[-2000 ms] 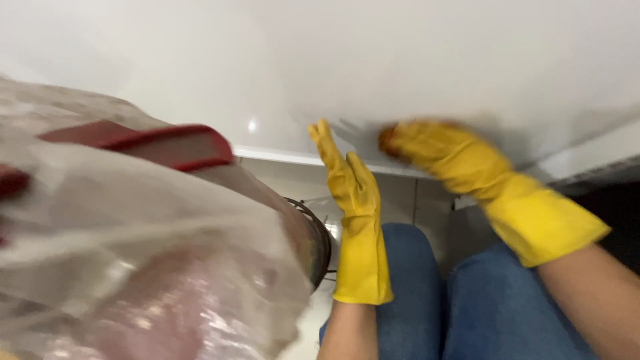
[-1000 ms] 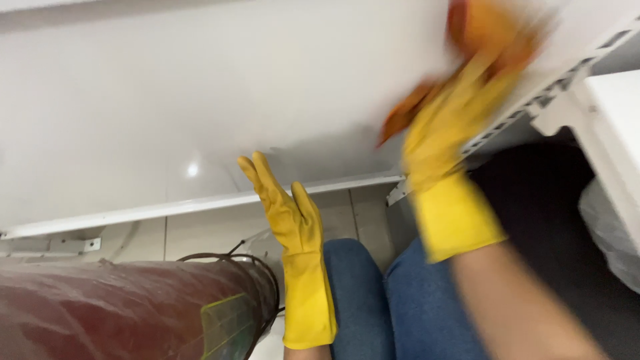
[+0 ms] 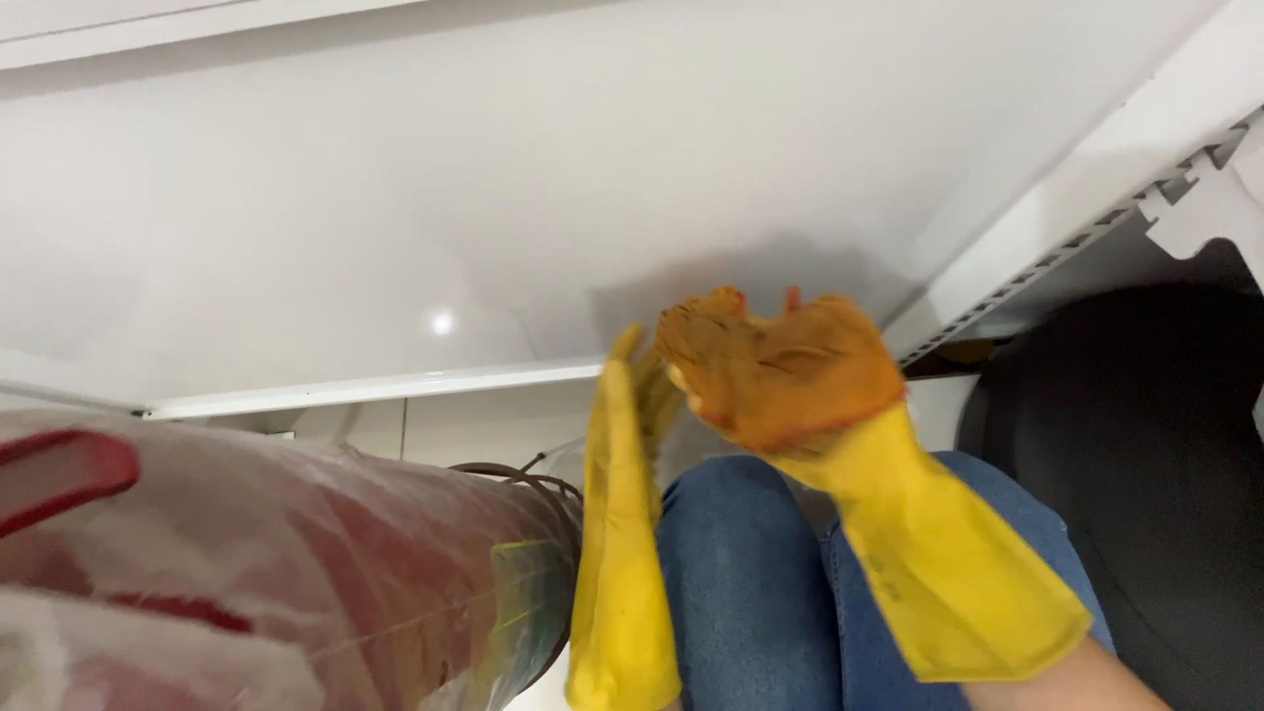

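My right hand (image 3: pixel 839 425), in a yellow rubber glove, has a dirty orange cloth (image 3: pixel 800 370) over its palm and fingers, in front of the lower part of a white panel (image 3: pixel 395 197). Close beside it on the left is my left hand (image 3: pixel 627 434), gloved the same way, raised edge-on with its fingers up; nothing shows in it. Whether the two hands touch, I cannot tell. The panel is smooth, with a shadow behind the cloth and a white rail (image 3: pixel 375 392) along its lower edge.
A large red object wrapped in clear plastic (image 3: pixel 296 553) lies at the lower left, a dark cable (image 3: pixel 553 489) at its end. A slotted white upright (image 3: pixel 1047 247) and bracket (image 3: pixel 1200 207) stand at the right, above a round black object (image 3: pixel 1136 444). Pale floor tiles (image 3: pixel 474 425) show below the panel.
My right hand has come down from high on the panel with the orange cloth and is now beside my left hand. The view has shifted.
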